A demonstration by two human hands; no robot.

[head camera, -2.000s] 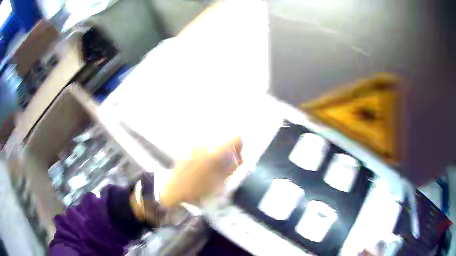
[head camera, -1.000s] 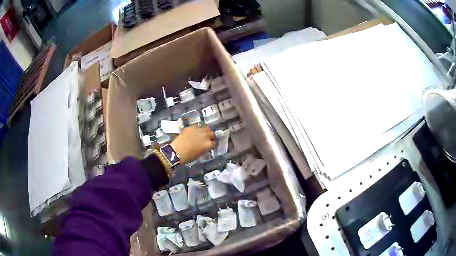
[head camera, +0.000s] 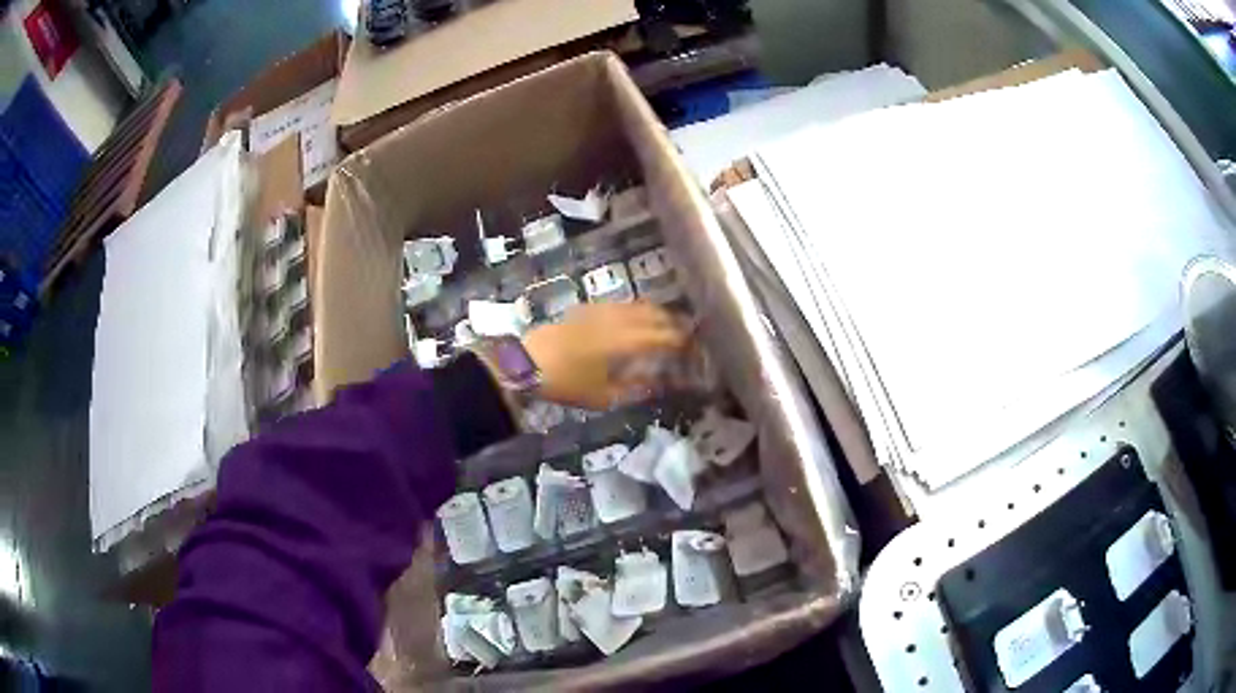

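My left hand (head camera: 610,355), with a purple sleeve and a watch on the wrist, reaches into the open brown carton (head camera: 355,257). Its fingers are blurred and lie over adapters near the carton's right side; whether they grip one cannot be told. White power adapters (head camera: 508,515) lie in rows in the carton, some tilted, with greyish divider material between rows. At the lower right, the black marking jig (head camera: 979,579) holds white adapters (head camera: 1041,639) and is partly cut off by the frame edge. My right hand is not in view.
A stack of white sheets (head camera: 1003,257) lies between the carton and the perforated white table (head camera: 888,596). Left of the carton, another white sheet (head camera: 163,339) stands beside a row of adapters. More cartons (head camera: 475,61) are behind. A pale round object (head camera: 1210,318) is at the right edge.
My left hand has moved right within the carton, towards its right wall. The view has shifted slightly. Two seconds ago the view was over the jig, with my left hand beside it.
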